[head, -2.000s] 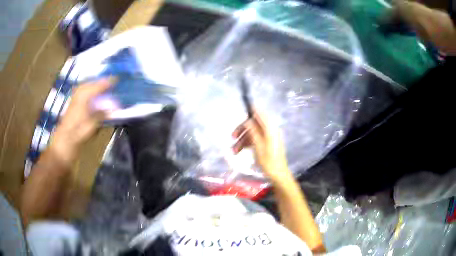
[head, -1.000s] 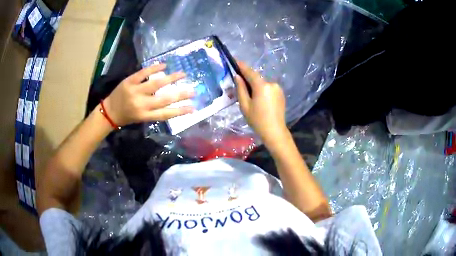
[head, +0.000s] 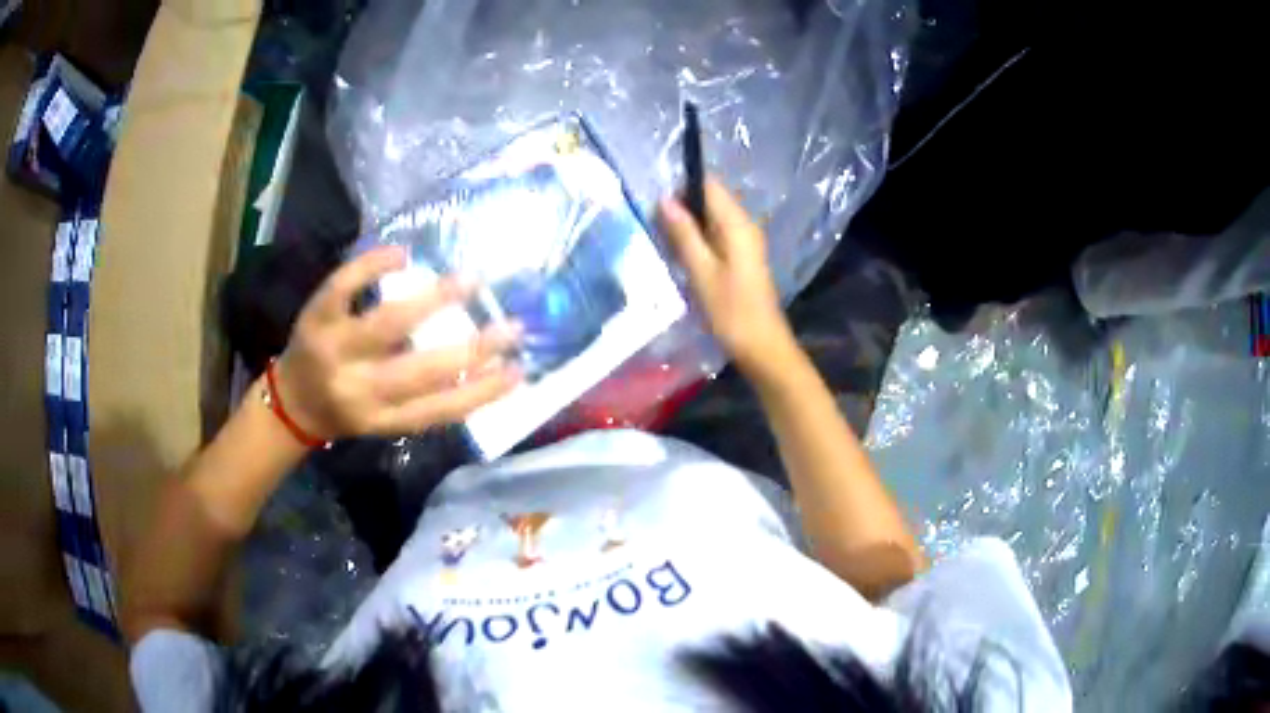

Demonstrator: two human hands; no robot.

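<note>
A white and blue retail box (head: 613, 327) with a keypad phone picture lies tilted over the large clear plastic bag (head: 794, 126) across the lap. Strong glare shows on its face. My left hand (head: 404, 341) lies spread over the box's lower left part and holds it; the thumb side is partly hidden. My right hand (head: 727, 265) holds a slim black hand tool (head: 694, 160) upright, just right of the box and apart from it. The tool's tip is not clear.
A brown shipping carton (head: 174, 181) stands at the left, with rows of packed boxes (head: 73, 376) inside. A red item (head: 648, 397) shows under the bag. Shiny film scraps (head: 1003, 404) lie on the floor at the right. Dark cloth fills the upper right.
The box, first swung at the left near the carton, came over the bag under my left hand. Since one second ago it moved lower, and my right hand with the tool moved off its edge.
</note>
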